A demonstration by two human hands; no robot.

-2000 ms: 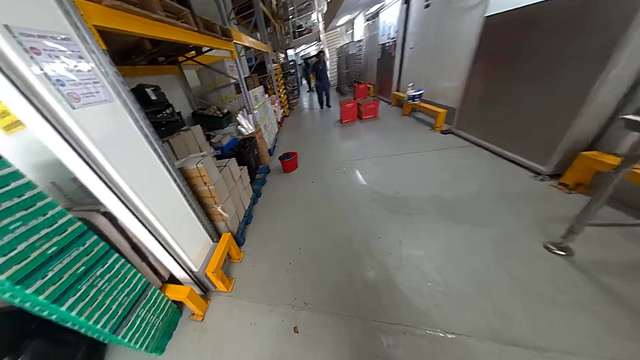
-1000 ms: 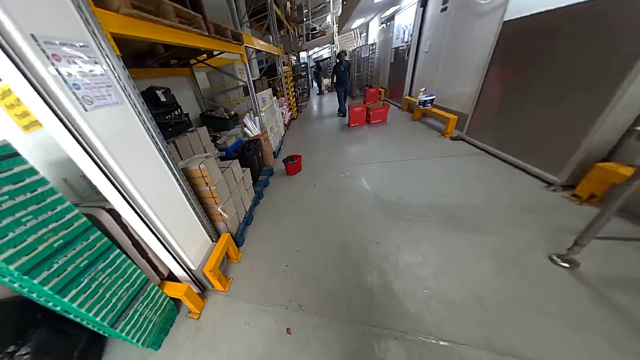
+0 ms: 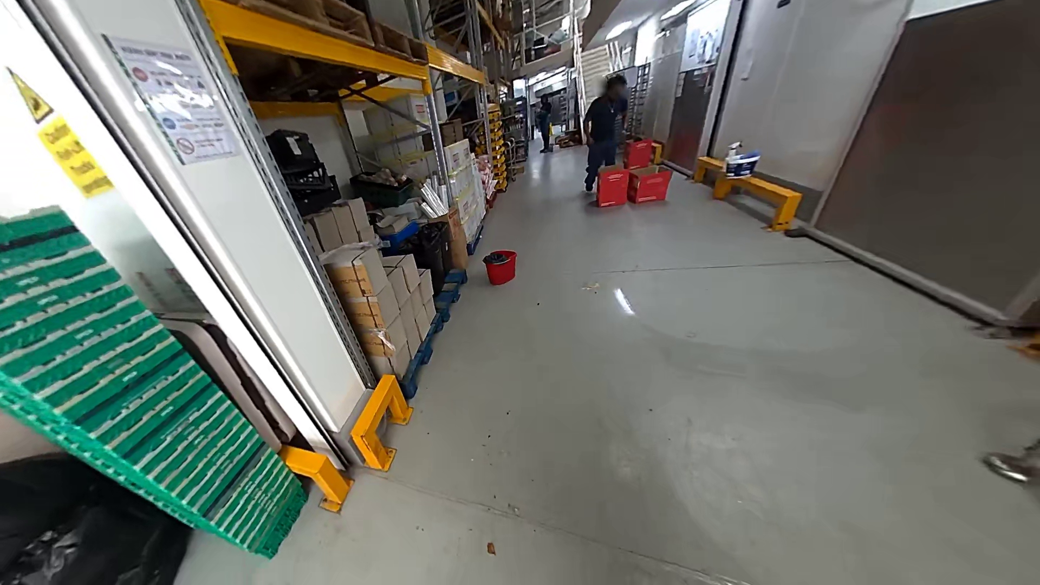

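Observation:
Neither my left hand nor my right hand shows in the head view. On the grey floor stands a red bucket (image 3: 500, 267) with something dark in its top, beside a blue pallet (image 3: 424, 345) stacked with cardboard boxes (image 3: 378, 301). Farther off, a person (image 3: 603, 130) in dark clothes stands just behind red boxes (image 3: 648, 185), which are grouped on the floor. A white and blue tub (image 3: 741, 165) rests on a yellow barrier rail (image 3: 760, 191) along the right wall.
Stacked green plastic crates (image 3: 138, 390) lean at the left, above a black plastic bag (image 3: 73, 520). Low yellow guards (image 3: 374, 422) edge the doorway. Pallet racking (image 3: 317, 32) lines the left side. A second person (image 3: 544, 123) stands far down the aisle. A metal foot (image 3: 1007, 467) is at the right edge.
The nearer person has moved to stand right behind the red boxes, bent slightly toward them; earlier the person was upright and farther off.

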